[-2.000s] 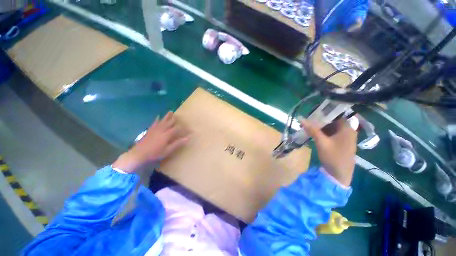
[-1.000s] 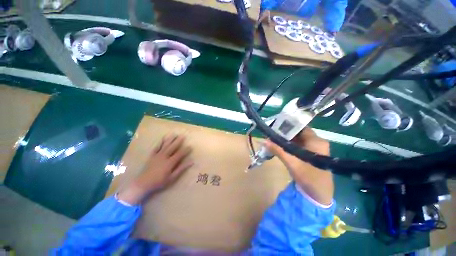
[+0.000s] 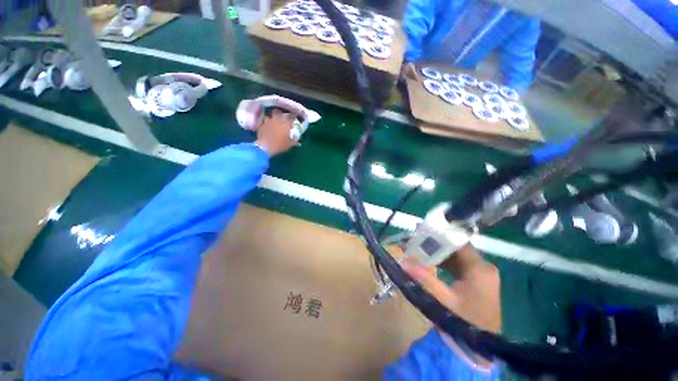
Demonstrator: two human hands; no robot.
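My left hand [image 3: 278,132] reaches across the white rail and is on the pale pink cat-ear headphones [image 3: 255,111] on the green belt; its fingers are around the near ear cup, partly hidden. My right hand [image 3: 470,289] is shut around the suspended pale grey-white power tool [image 3: 437,239], whose metal nose points down and left over the right part of the brown cardboard mat [image 3: 245,298]. The black hose [image 3: 358,175] crosses in front of the tool and hand.
More white headphones [image 3: 172,95] stand on the green belt at left and right. White discs [image 3: 476,97] lie on cardboard across the belt, by a person in blue sleeves. A white post [image 3: 111,89] rises at left. A dark unit [image 3: 613,335] sits at lower right.
My left hand has left the cardboard mat and moved forward to the pink headphones. My right hand still holds the tool over the mat. The view has shifted, showing more of the belt's far side.
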